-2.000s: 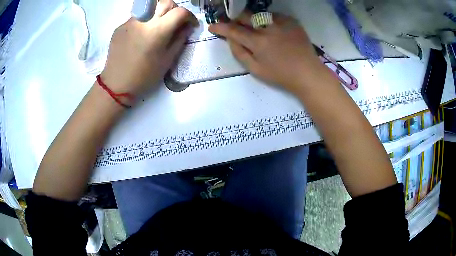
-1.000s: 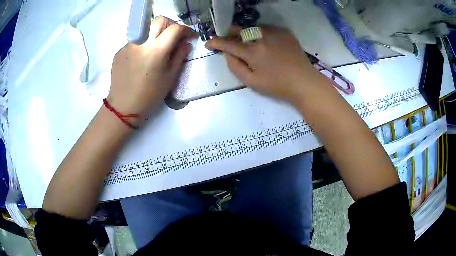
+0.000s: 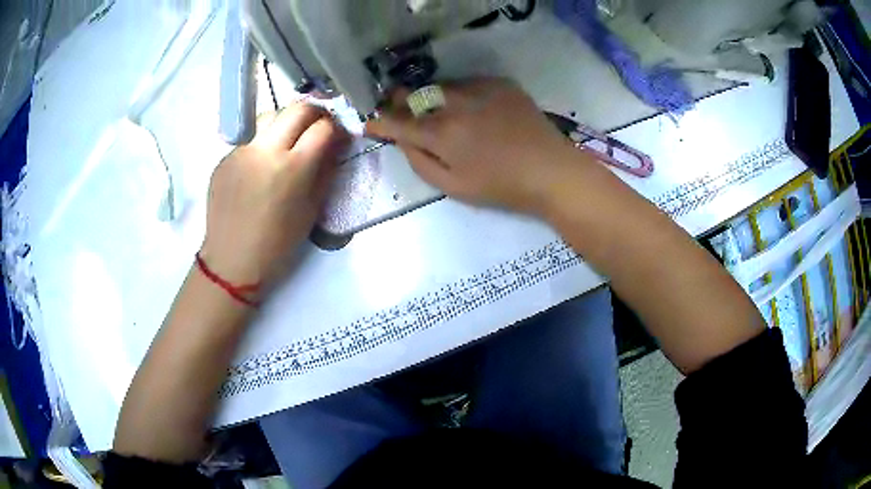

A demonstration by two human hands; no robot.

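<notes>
The off-white sewing machine head (image 3: pixel 334 38) stands at the top centre, its needle area partly hidden by my fingers. A small bright white piece, apparently a fabric strip (image 3: pixel 346 113), shows between my fingertips. My left hand (image 3: pixel 272 181), with a red string at the wrist, is left of the needle, its fingers curled and pinched at the strip. My right hand (image 3: pixel 477 143) is right of the needle, its fingertips by the strip under the cream knob (image 3: pixel 426 99); its grip is hidden. The metal plate (image 3: pixel 368 196) lies below the hands.
Pink-handled snips (image 3: pixel 616 153) lie right of my right hand. A purple-blue thread bundle (image 3: pixel 635 67) lies behind them. A black phone (image 3: pixel 808 113) is at the table's right end. A thin white strip (image 3: pixel 160 158) curls at left. A printed scale (image 3: pixel 420 310) runs along the front edge.
The view has shifted, so the machine head and table sit lower and further left, with more of the head showing. Both hands stay beside the needle; no clear change of grip shows.
</notes>
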